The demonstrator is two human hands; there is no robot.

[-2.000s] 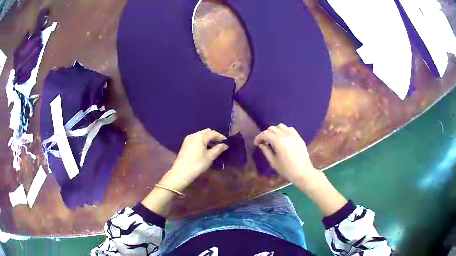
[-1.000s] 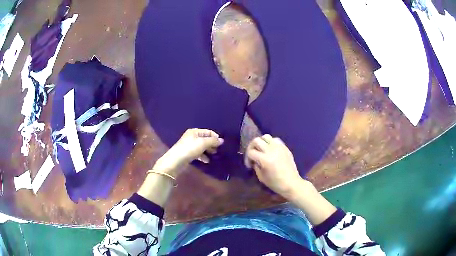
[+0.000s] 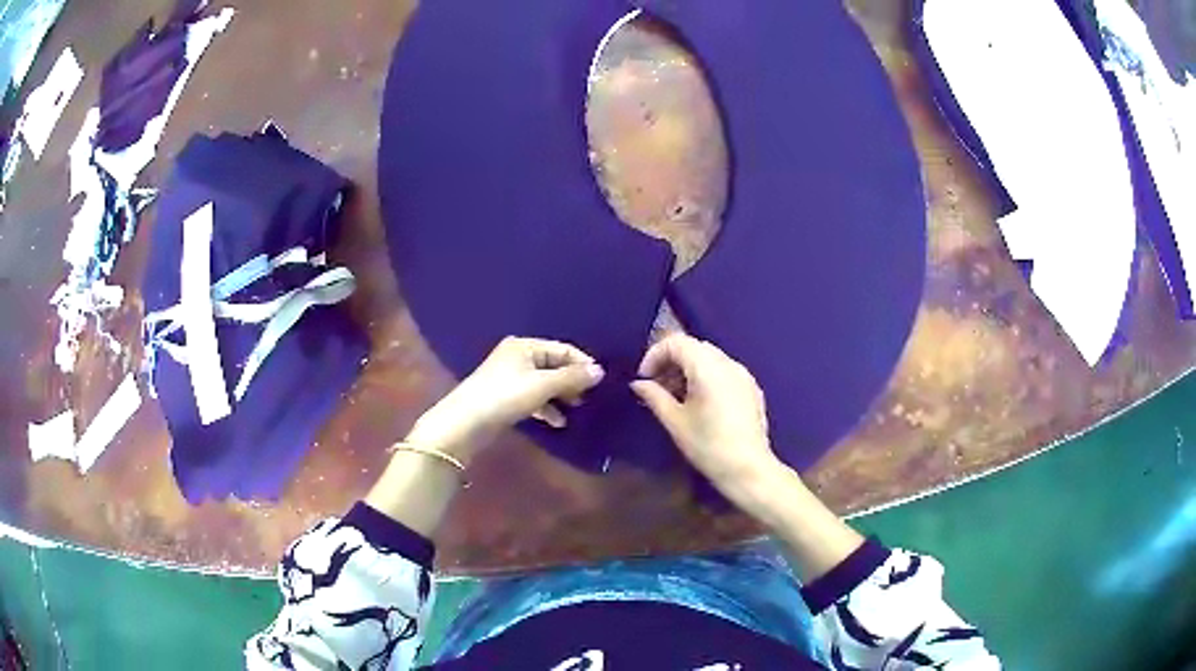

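Note:
A wide dark purple cut panel [image 3: 485,197] lies as a ring around an oval of bare table. Its two ends meet near the front, with a narrow gap between them. My left hand [image 3: 531,380] rests on the left end, thumb and fingertips pinching at the fabric near its edge. My right hand [image 3: 708,400] is just to the right, its thumb and forefinger pinched at the edge beside the gap. The fabric under the fingertips is partly hidden.
A tied purple bundle [image 3: 262,433] with a pale strip and white ticket [image 3: 201,315] lies left. White scraps [image 3: 99,269] lie at far left. Purple panels under white paper shapes [image 3: 1049,144] lie right. The brown table's [image 3: 551,544] curved edge is near my body.
The purple ends were lifted and apart; they now lie flatter and closer together. My right hand has moved left toward my left hand. The view has shifted slightly.

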